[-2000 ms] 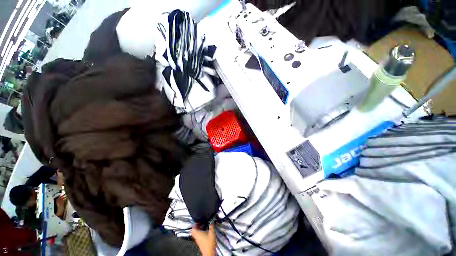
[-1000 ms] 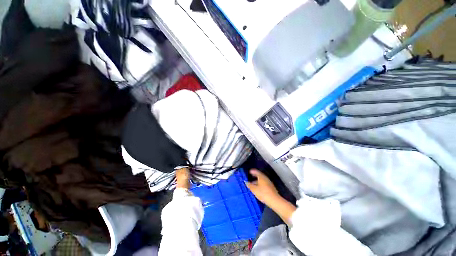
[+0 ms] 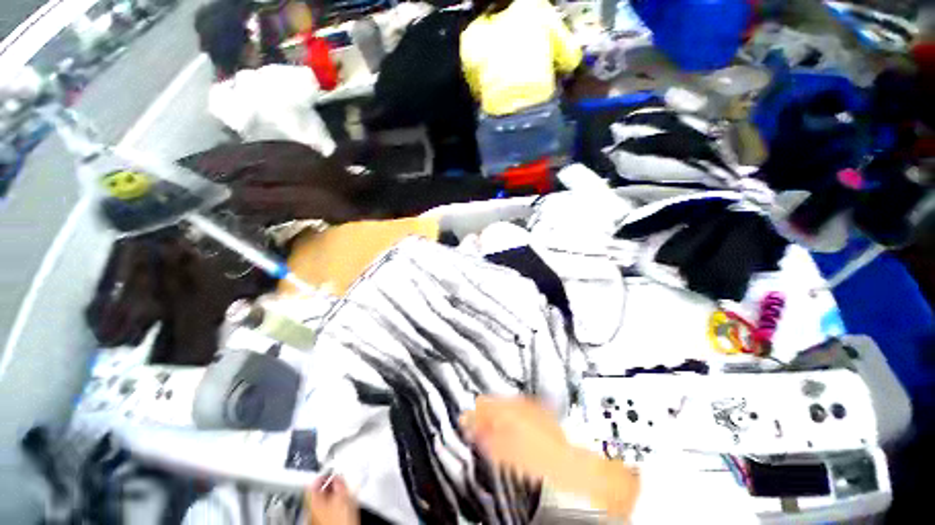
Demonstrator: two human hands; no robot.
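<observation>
A thick stack of white panels with black edges (image 3: 441,318) lies fanned across the middle of the view, its edges like stripes. My right hand (image 3: 518,436), blurred, lies over the lower right part of the stack; its fingertips touch the striped edges, and its grip is unclear. My left hand (image 3: 331,502) is small and cut off by the bottom edge. It is at the lower left side of the pale cloth, and its grip is hidden.
A white sewing machine head (image 3: 738,415) is at the right, another machine part (image 3: 246,390) at the left. Black and white pieces (image 3: 718,241) and pink and yellow coils (image 3: 754,326) lie behind. Dark brown fabric (image 3: 185,292) is at left; a person in yellow (image 3: 518,62) is beyond.
The view has swung from the blue crate and the bundle above it to the striped stack beside the machine. My right hand is now on this stack; my left hand is away from the bundle.
</observation>
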